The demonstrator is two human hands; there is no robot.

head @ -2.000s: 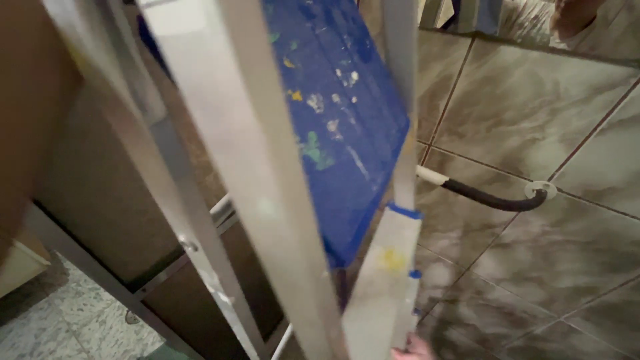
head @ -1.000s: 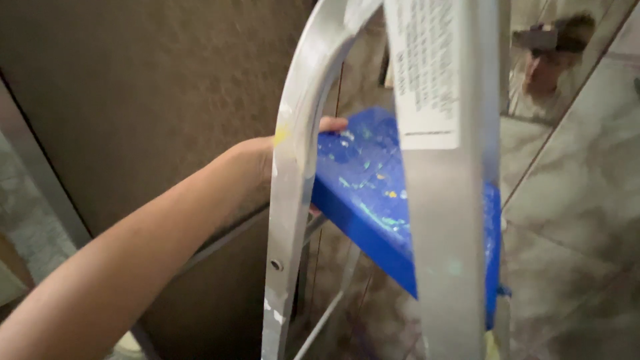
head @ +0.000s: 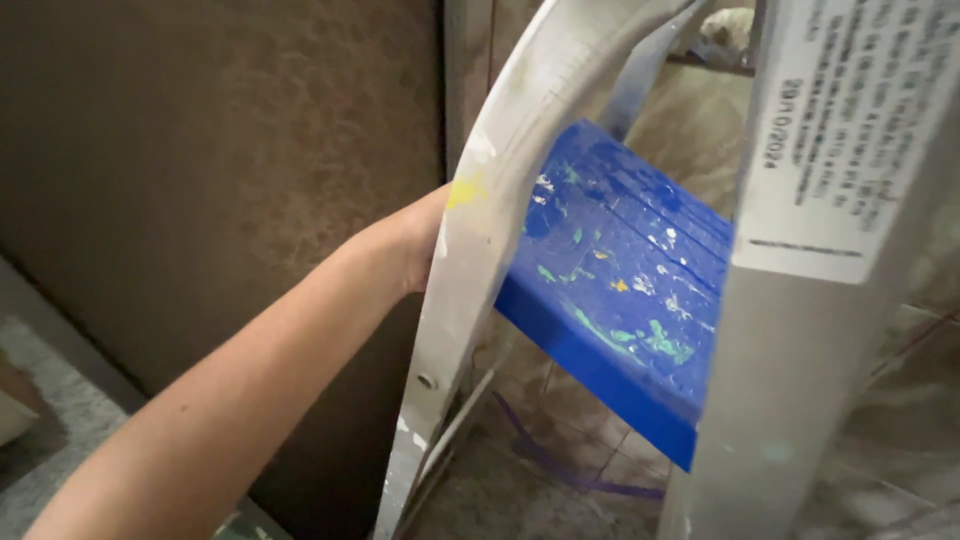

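Observation:
A metal stepladder (head: 469,277) with white and yellow paint marks stands close in front of me. Between its rails is a blue plastic step (head: 622,285), spattered with green, white and yellow paint. My left hand (head: 431,247) reaches behind the curved left rail; only the wrist and part of the hand show, and the fingers are hidden, so its grip cannot be seen. The right rail (head: 780,390) bears a white printed label (head: 825,150). My right hand is out of view.
A brown patterned panel (head: 225,150) with a grey metal frame (head: 67,330) is on the left. Marbled tiles (head: 915,390) cover the surface at right. A purple strap or cord (head: 622,489) lies low behind the ladder, beside a thin rod (head: 465,420).
Two seconds ago the blue step was seen steeply angled and fingers showed at the bottom edge. One second ago left fingertips showed at the step's far edge; now the rail hides them. The view has shifted closer.

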